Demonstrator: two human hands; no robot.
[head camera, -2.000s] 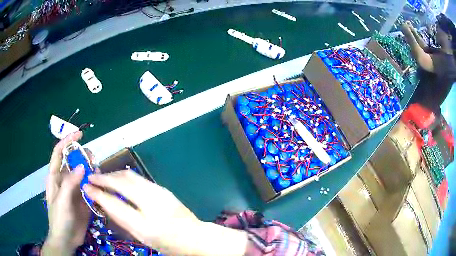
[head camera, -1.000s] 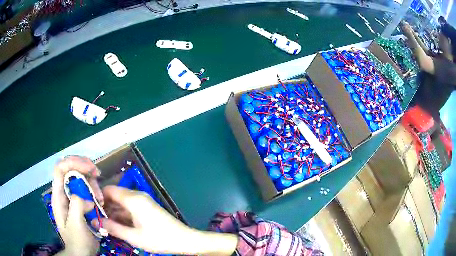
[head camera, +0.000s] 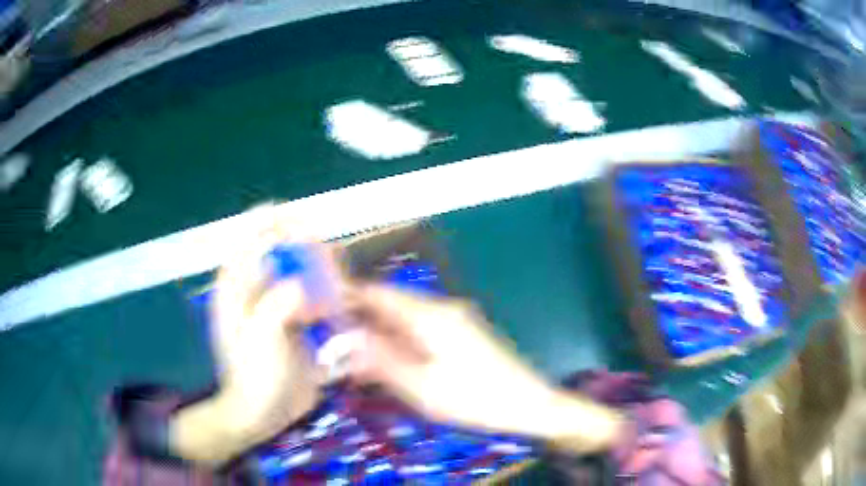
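The frame is strongly blurred. My left hand (head camera: 252, 332) holds a white housing with a blue battery pack (head camera: 302, 271) in it, above the near carton. My right hand (head camera: 427, 356) is against the lower right side of the same piece, its fingertips near a small white part at the lower end. The fingers hide most of the housing, and the leads cannot be made out. The near carton of blue packs (head camera: 399, 460) lies below and behind both hands.
A pale rail (head camera: 465, 195) separates the bench from the green belt (head camera: 237, 123), which carries several blurred white housings (head camera: 375, 130). At right stands a carton of blue packs (head camera: 684, 275) with a white strip (head camera: 739, 285) on top, another carton (head camera: 817, 199) beyond it.
The view has swung left, so bench and cartons sit further right in the picture. The housing is still between both hands. The white pieces on the belt show in different places.
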